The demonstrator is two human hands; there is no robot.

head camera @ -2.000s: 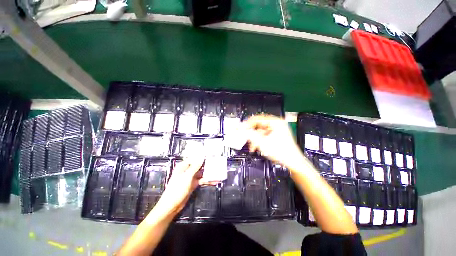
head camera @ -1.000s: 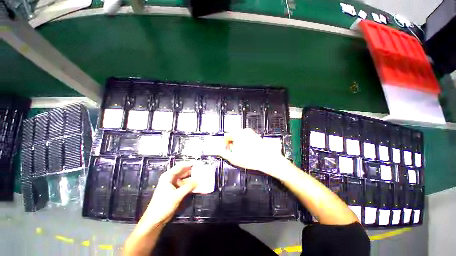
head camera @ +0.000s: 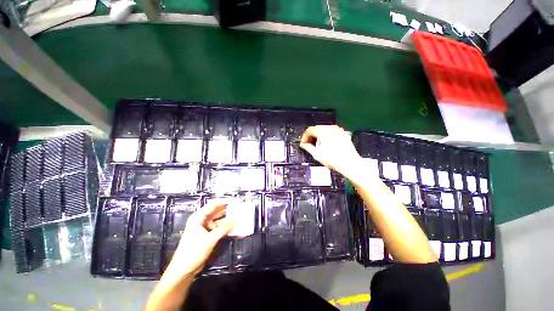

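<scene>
The large black blister tray (head camera: 141,234) lies in front of me. White square pieces (head camera: 220,151) sit in its upper row from the left, and others are in the middle row, including one at its right end. The lower-row pockets that show are without white squares. My left hand (head camera: 203,234) holds a small stack of white-faced pieces (head camera: 242,218) over the lower row. My right hand (head camera: 327,147) is over the right part of the upper row, fingertips bent down at a pocket. Whether it holds a piece is hidden.
A second black tray with white squares (head camera: 426,176) lies at the right, partly under my right forearm. A clear ribbed supply tray (head camera: 51,182) is at the left, near a pale post (head camera: 54,76). A red ribbed tray (head camera: 458,70) lies on a white sheet (head camera: 477,123) farther right.
My right hand has moved from the middle row up to the right part of the upper row. My left hand still holds the stack over the lower row. The view has shifted slightly.
</scene>
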